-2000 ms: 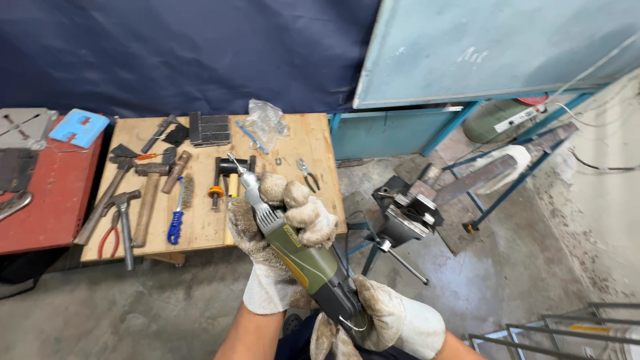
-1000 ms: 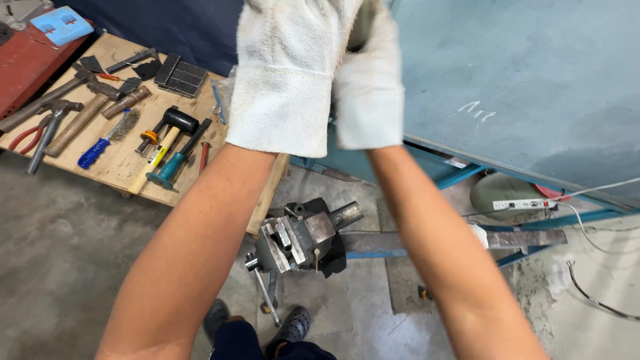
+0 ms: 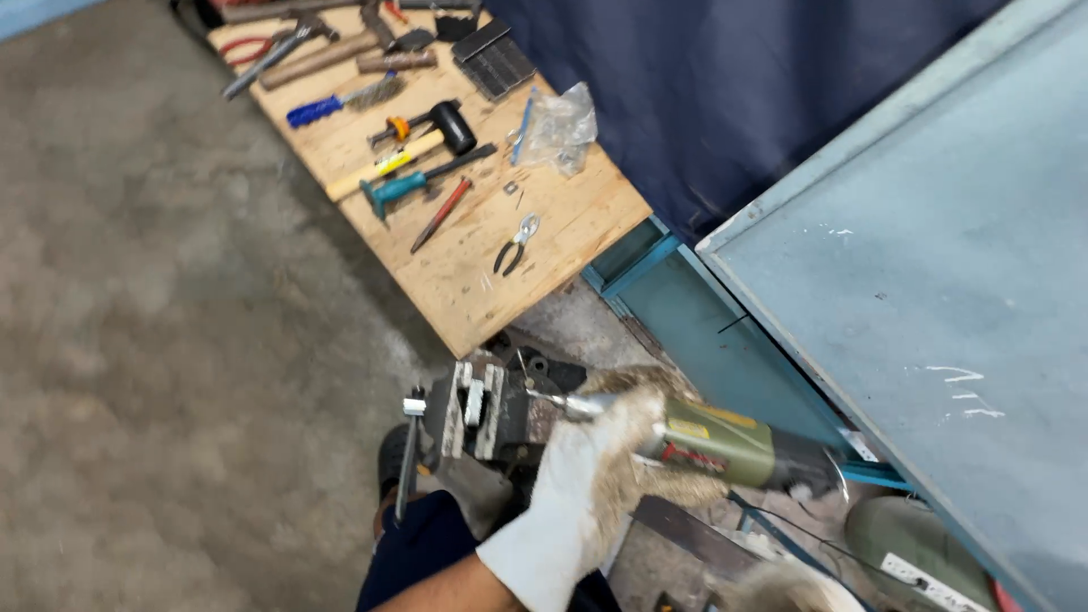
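Note:
My left hand (image 3: 608,463), in a worn white work glove, grips a green and black straight die grinder (image 3: 718,446) around its metal neck. The grinder lies roughly level, its thin shank and tip pointing left over the bench vise (image 3: 501,412). A small bright metal piece (image 3: 474,402) stands between the vise jaws. My right hand (image 3: 786,586), also gloved, is blurred and cut off at the bottom edge, below the grinder's rear end; its fingers and anything in them cannot be made out.
The wooden table (image 3: 586,229) beyond the vise carries a black rubber mallet (image 3: 453,127), a teal-handled chisel (image 3: 399,187), pliers (image 3: 516,245), a wire brush (image 3: 340,102) and a plastic bag (image 3: 561,127). A light blue panel (image 3: 918,280) stands at right; a green tank (image 3: 918,544) lies below it.
Both hands were raised high in front of the view a second ago; now the left one is down beside the vise with the grinder. The view has turned strongly.

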